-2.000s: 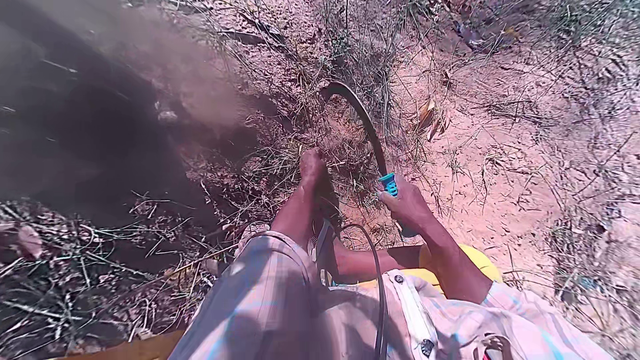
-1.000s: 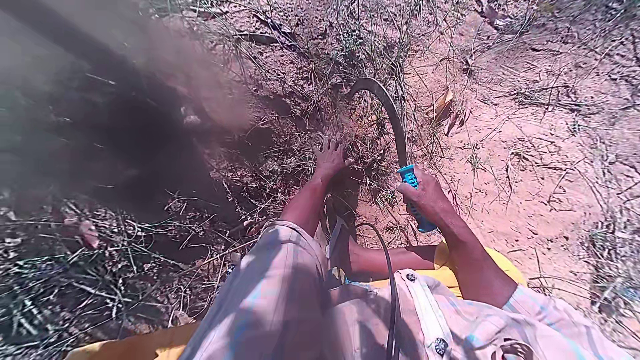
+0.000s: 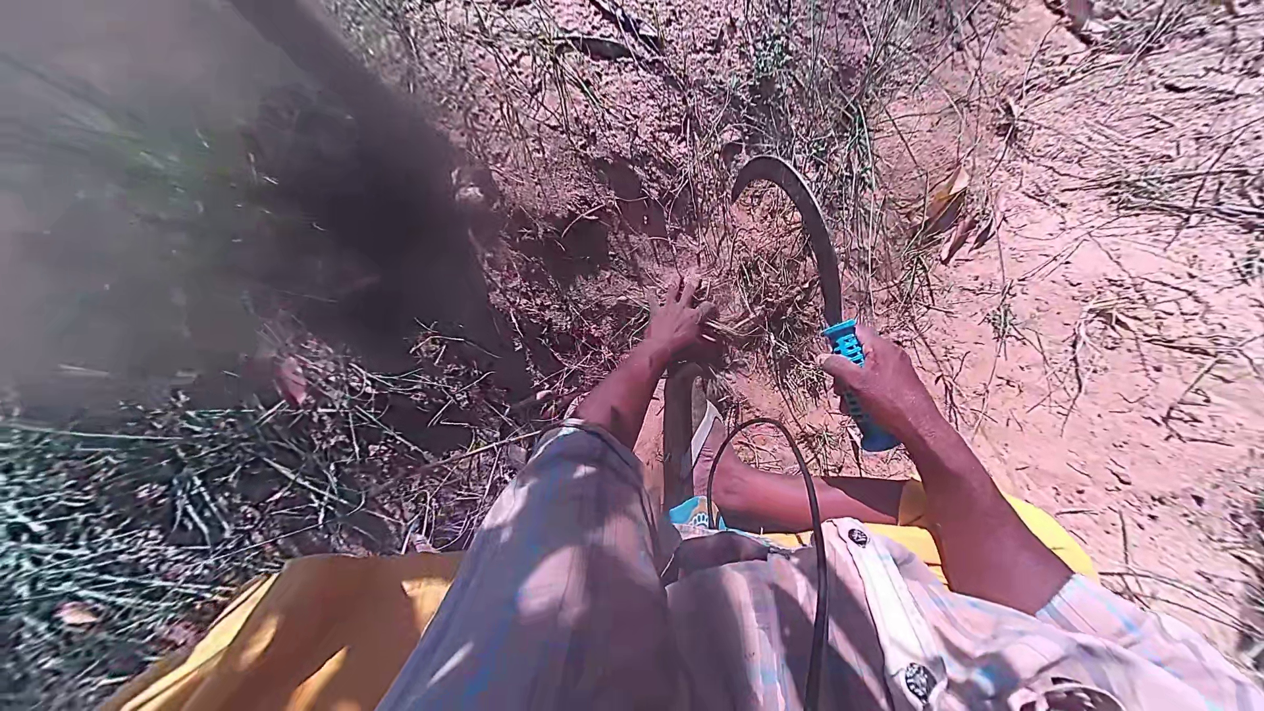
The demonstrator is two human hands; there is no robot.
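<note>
My right hand [image 3: 884, 385] is closed round the blue handle of a sickle [image 3: 818, 232]. Its curved dark blade points up and hooks to the left, over thin grass on reddish soil. Left of it, my left hand [image 3: 678, 321] reaches down with its fingers apart at the edge of a dry grass tuft [image 3: 780, 296]. Nothing is plainly held in it, though its palm side is hidden. Below the hands are my bare leg and foot in a sandal, and a black cord [image 3: 815, 513] loops over my plaid shirt.
Cut stalks and twigs [image 3: 217, 484] lie at the lower left. A large blurred dark shape covers the upper left. Dry leaves [image 3: 950, 212] lie right of the blade, on bare reddish soil. Yellow cloth [image 3: 346, 622] spreads about my legs.
My left hand, closed-looking two seconds ago, has its fingers spread in the later frames. The sickle stays in my right hand, its blade still raised beside the grass tuft.
</note>
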